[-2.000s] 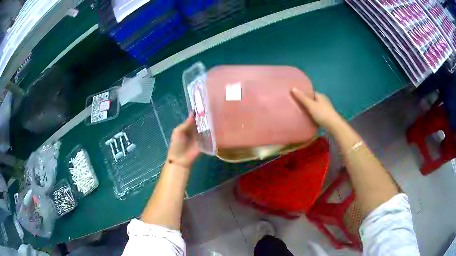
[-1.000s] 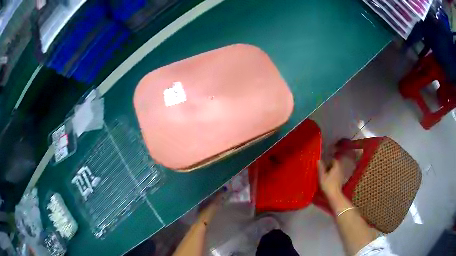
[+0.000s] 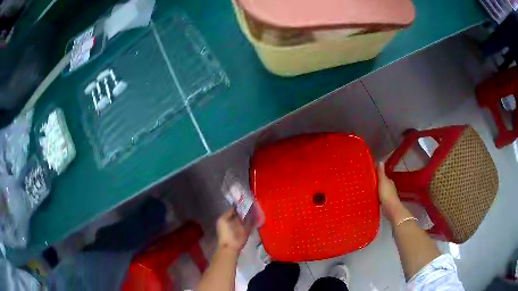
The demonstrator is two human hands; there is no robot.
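Observation:
A bright red plastic stool [image 3: 315,199] with a hole in its seat stands in front of me beside the bench. My right hand [image 3: 387,190] is at the stool's right edge, its fingers partly hidden by the seat. My left hand [image 3: 232,228] holds a clear plastic tray with a printed card [image 3: 239,196] at the stool's left edge. A pale yellow storage basket [image 3: 329,54] with a pinkish-red lid [image 3: 335,12] sits on the green bench near its front edge.
On the green bench [image 3: 250,108] lie a clear ribbed tray [image 3: 153,108] with white parts, a tub of white pieces [image 3: 57,142] and plastic bags [image 3: 14,159]. A woven-top stool [image 3: 463,185] stands right; another red stool [image 3: 164,258] is lower left. A person's dark clothing shows lower left.
Both hands have left the basket, which now rests on the bench, and moved down to the red stool's sides. The left hand still holds the card tray. The view has shifted towards the floor.

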